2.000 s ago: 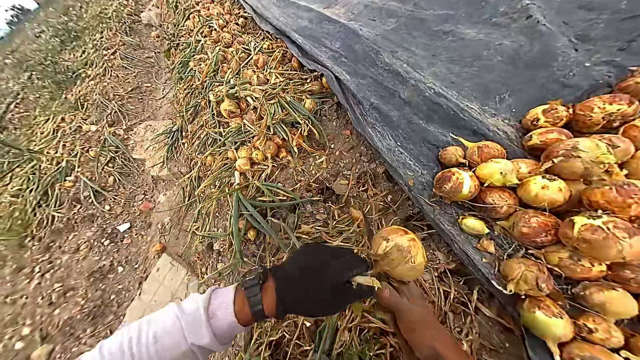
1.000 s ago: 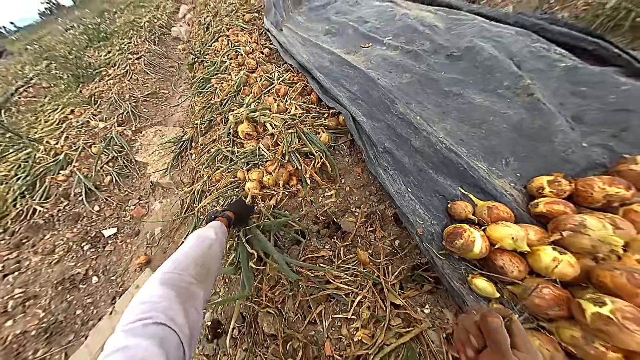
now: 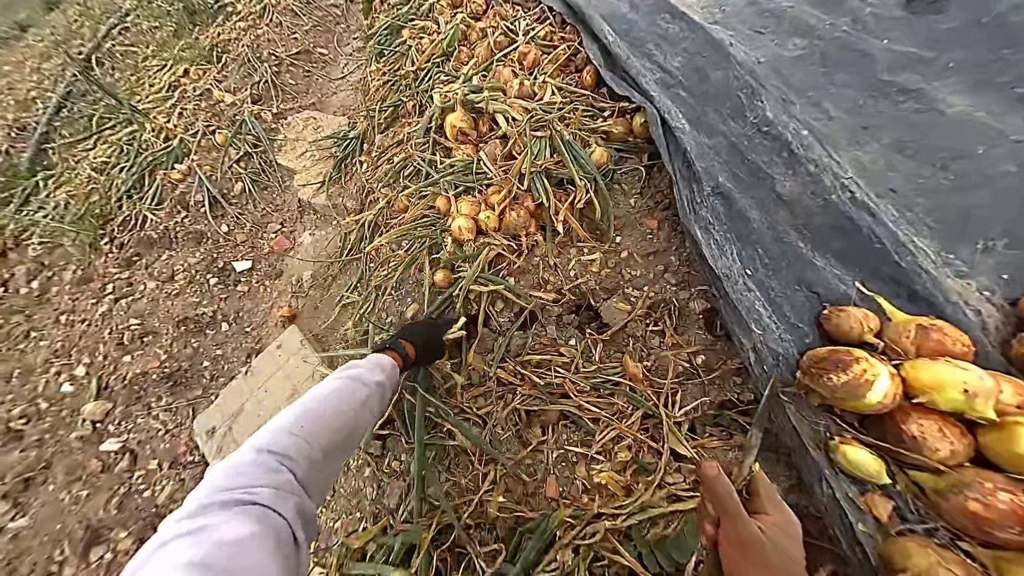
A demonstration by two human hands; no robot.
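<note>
My left hand, in a black glove with a dark band at the wrist, is closed around green onion leaves low over the row. Just beyond it lies a small onion, with a cluster of onions farther up. My bare right hand holds a knife, its narrow blade pointing up and away. Right of that hand, trimmed onions are heaped on a dark sheet. Whether an onion hangs from the leaves in my left hand is not visible.
Pulled onions with long leaves cover the row ahead. Dry leaf litter lies between my hands. A flat pale slab rests beside my left forearm. Stony soil is at the left, and the sheet's folded edge runs along the right.
Two seconds ago an onion was between my hands; it is no longer there. My left hand reached out left to the row and now grips leaves. My right hand stays near the heap.
</note>
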